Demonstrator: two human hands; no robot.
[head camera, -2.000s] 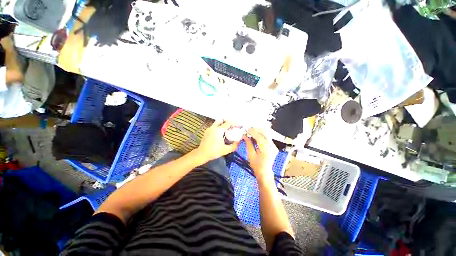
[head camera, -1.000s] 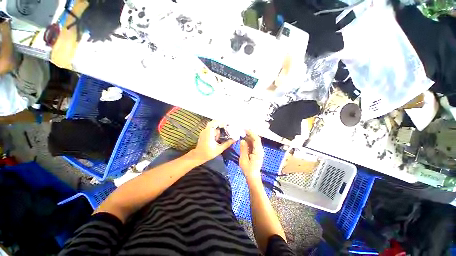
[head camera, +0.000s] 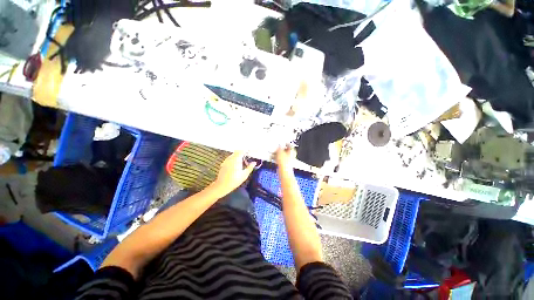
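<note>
My left hand (head camera: 233, 171) is above my lap by the table edge, its fingers closed on a small dark bunched bit of black fabric strip (head camera: 252, 162). My right hand (head camera: 285, 156) is apart from it, at the table's front edge; its fingertips are blurred against the bright table and I cannot tell if they hold anything. Several turned black straps (head camera: 269, 194) lie over the blue crate (head camera: 272, 225) between my forearms. Thread snips with teal handles (head camera: 215, 113) lie on the table. A tangled black heap (head camera: 93, 36) lies at the upper left.
A white openwork basket (head camera: 379, 217) stands right of my right forearm. A striped cushion (head camera: 196, 167) is by my knees. A blue crate (head camera: 120, 187) with black cloth is at left. The sewing machine (head camera: 281, 73), black fabric (head camera: 319, 142) and plastic bag (head camera: 410, 70) are on the table.
The view has shifted, so the table things appear further left. My right hand has moved away from my left hand, forward to the table edge. My left hand stays above my lap.
</note>
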